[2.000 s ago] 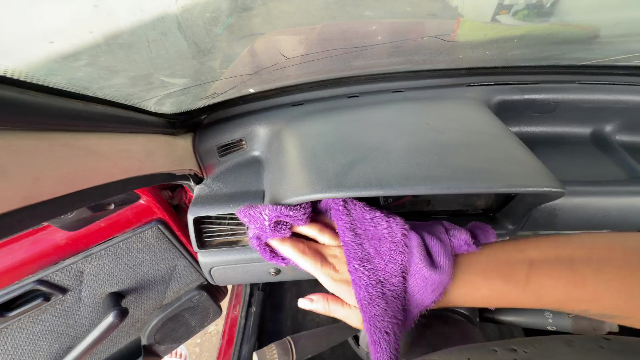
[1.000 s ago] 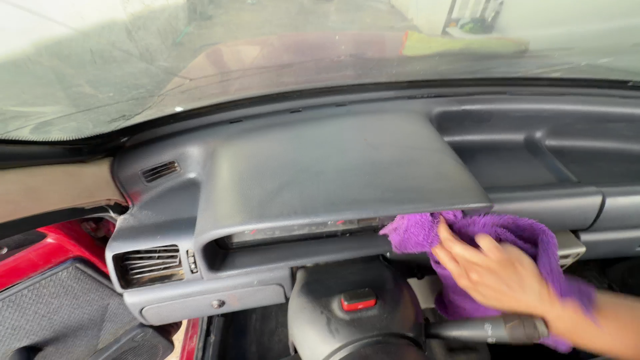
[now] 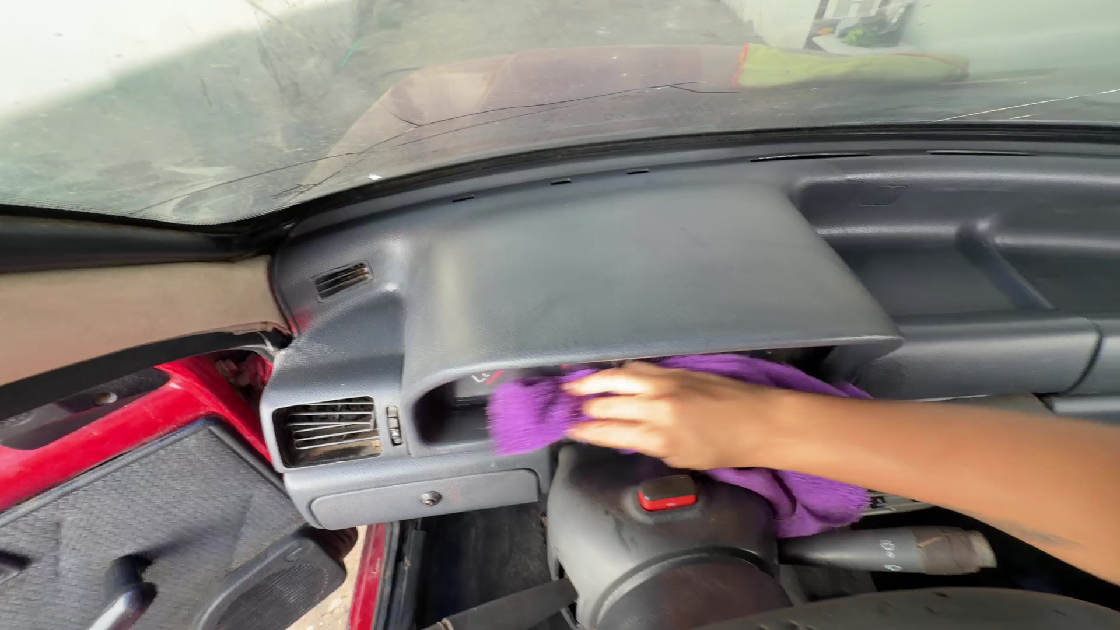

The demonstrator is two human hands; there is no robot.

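Note:
From the right, my right hand point(image 3: 669, 416) reaches in with its fingers on a purple microfiber cloth point(image 3: 534, 416). The cloth is pressed into the instrument cluster recess, under the dashboard hood point(image 3: 630, 271), and its loose part hangs over the right side of the steering column cover point(image 3: 647, 542). Left of the cloth, a bit of the gauge panel point(image 3: 481, 381) shows. My left hand is outside the view.
A side air vent point(image 3: 332, 430) sits at the dashboard's left end, above a small panel with a lock point(image 3: 429, 499). The column carries a red hazard switch point(image 3: 668, 493) and a stalk point(image 3: 888, 551). The red car door point(image 3: 157, 525) stands at the left, and the windshield point(image 3: 525, 87) is ahead.
One second ago my right hand and the cloth were at the right end of the cluster recess; now they are further left inside it. The view has shifted.

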